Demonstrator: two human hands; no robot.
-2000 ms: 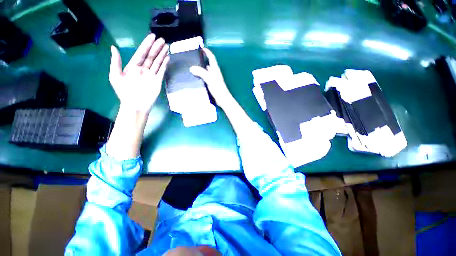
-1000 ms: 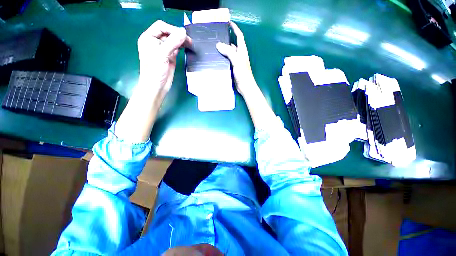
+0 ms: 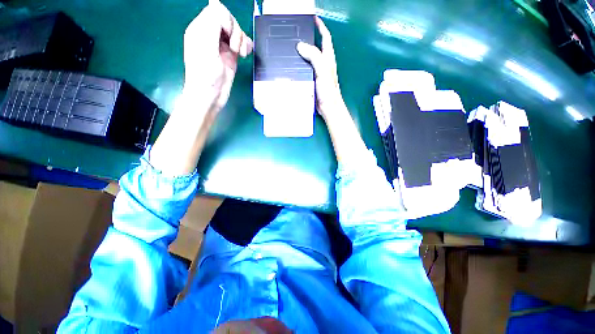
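A part-folded carton (image 3: 284, 49) is at the top centre, its grey-black panel up, with a white flap above and a longer white flap (image 3: 287, 107) below. My right hand (image 3: 321, 65) holds its right edge, thumb on the dark panel and fingers behind the side. My left hand (image 3: 212, 55) is curled, its fingertips at the carton's left edge; whether they grip it cannot be made out. Two overlapping blank stacks lie at the right, a nearer one (image 3: 427, 140) and a fanned one (image 3: 515, 163).
Rows of finished black cartons (image 3: 62, 101) stand at the left on the green bench (image 3: 261, 173), with another black block (image 3: 49, 39) behind. A dark object (image 3: 571, 36) is at the far right. Brown cardboard boxes (image 3: 62, 248) sit below the bench edge.
My left hand has gone from open and palm up to curled beside the carton. The carton's side is now raised, and both hands have moved farther up and right in view.
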